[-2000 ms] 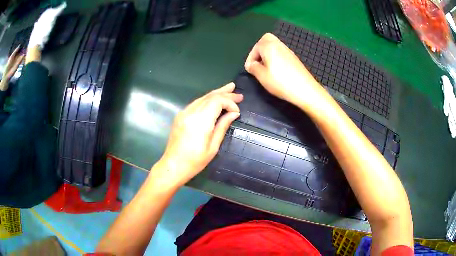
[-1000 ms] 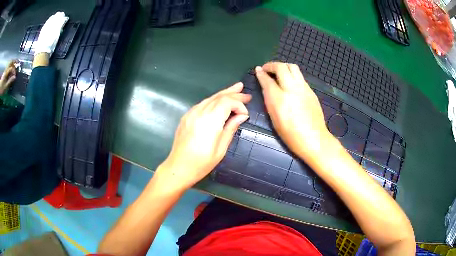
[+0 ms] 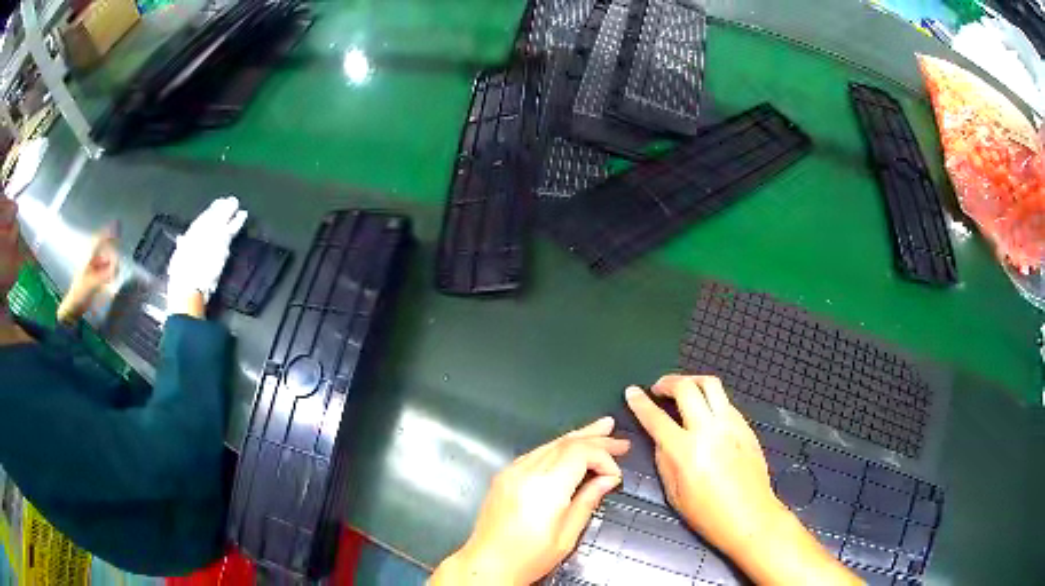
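Note:
Two black trimmer bases lie side by side, ribs up: the farther base [image 3: 859,495] and the nearer base [image 3: 647,547], cut off by the bottom edge. My bare left hand [image 3: 550,498] is at their left ends, fingers bent and thumb close to the fingertips. My bare right hand [image 3: 705,464] lies over the farther base, its fingertips down near the upper left corner. Anything small between the fingertips is hidden or too small to tell. The dark pad sheet [image 3: 811,369], divided into small squares, lies just beyond the bases.
A stack of bases [image 3: 304,429] stands left of my hands. More bases [image 3: 487,189] and printed-face bases [image 3: 665,63] lie loosely beyond, one base [image 3: 905,189] at far right. A bag of orange-red pieces [image 3: 991,160] lies at right. A neighbouring person's white-gloved hand [image 3: 204,254] works at left.
The view has tilted up, showing more of the green surface and its pile. My right hand has come back from the far edge to the base's corner; my left hand stays at the left ends.

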